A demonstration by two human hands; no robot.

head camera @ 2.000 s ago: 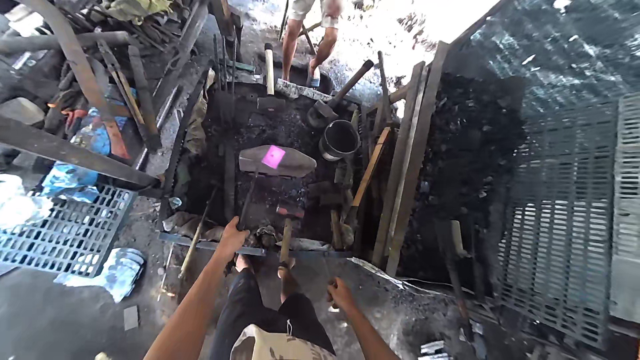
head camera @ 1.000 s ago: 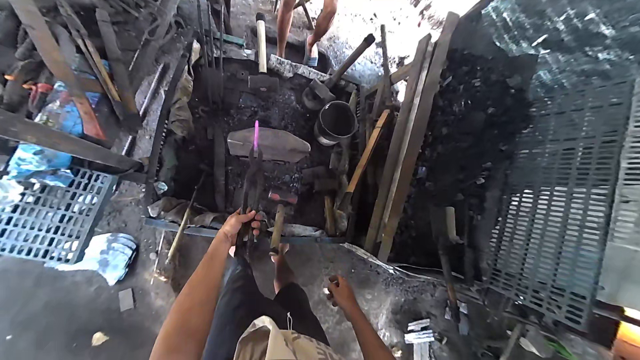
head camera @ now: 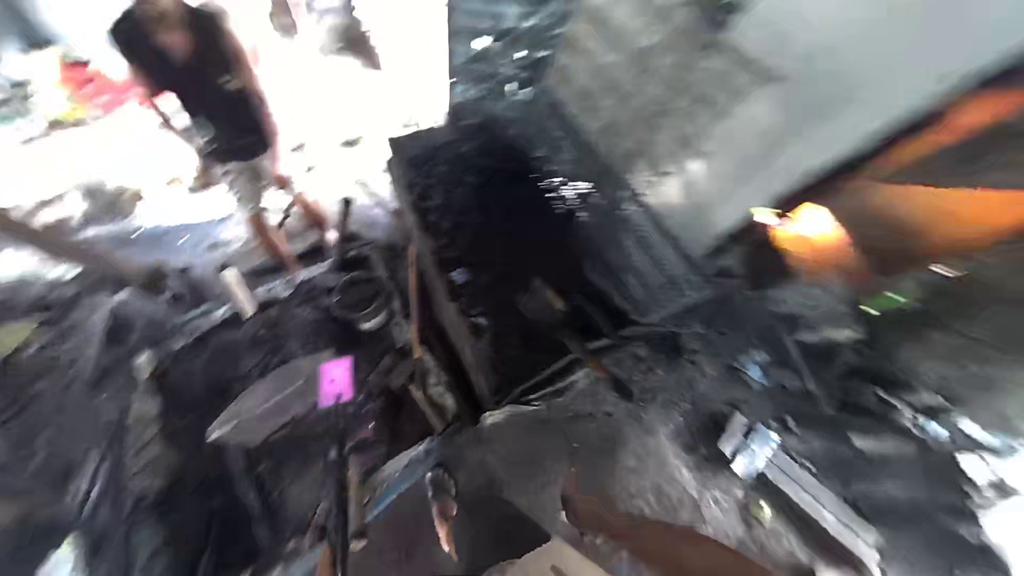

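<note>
A flat, pink-glowing metal piece is at the end of dark long-handled tongs, over the right end of a pale anvil-like block. At the bottom edge a sliver of my left hand shows against the tongs' handles; the rest is cut off. My right hand is low in the middle, blurred, away from the tongs; its fingers and anything in them cannot be made out. A wooden hammer handle stands beside the tongs. One foot shows right of it.
A dark round container and a long wooden handle are beyond the block. Boards edge a bed of black coal. Bright fire glows at the right. A person stands at the upper left. Metal pieces lie lower right.
The view has swung far to the right, bringing the fire into sight. The glowing piece now shows its broad face, where one second ago it looked narrow. My left hand has mostly left the view.
</note>
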